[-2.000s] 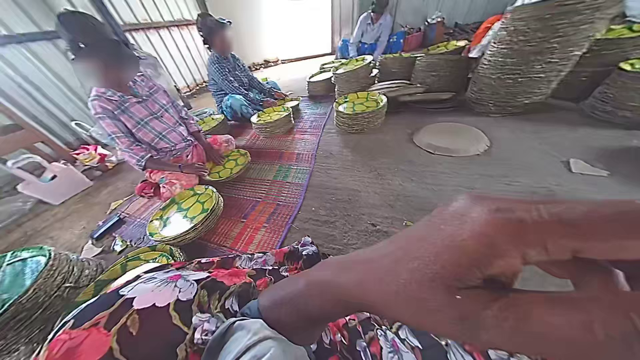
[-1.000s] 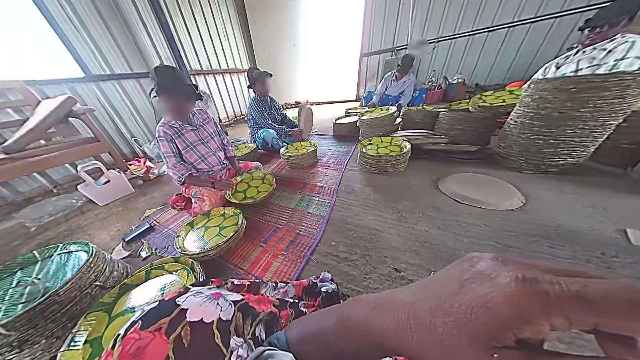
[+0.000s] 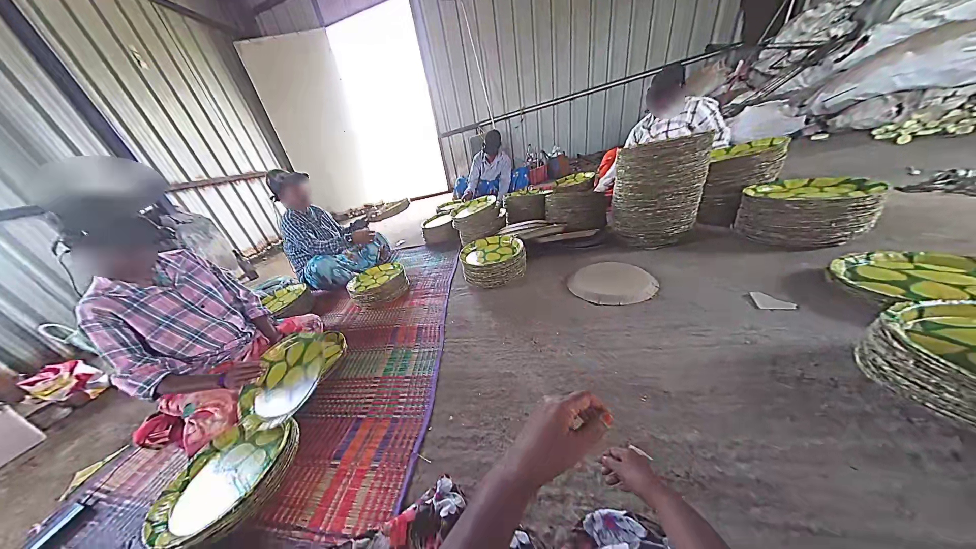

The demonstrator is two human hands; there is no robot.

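In the head view, my left hand (image 3: 573, 428) is raised over the grey floor at the lower middle, its fingers curled; whether anything is in them is unclear. Just to its right and lower, my right hand (image 3: 627, 467) is curled too, with a small pale bit at its fingertips that I cannot identify. The hands look apart. Below them shows floral cloth (image 3: 450, 496) over my lap. At the left, a co-worker in a plaid shirt holds a green-and-yellow patterned plate (image 3: 290, 374) tilted above a stack of similar plates (image 3: 229, 480) on the woven mat (image 3: 374, 412).
A flat round disc (image 3: 612, 284) and a pale scrap (image 3: 772, 301) lie on the floor ahead. Plate stacks stand at the right (image 3: 923, 374) and farther back (image 3: 662, 191). Several other people sit among the stacks. White sacks (image 3: 900, 69) are piled at the back right.
Both hands now show, low in the middle; before, one large hand filled the lower right. The nearest co-worker's plate is now tilted up. The view has turned right.
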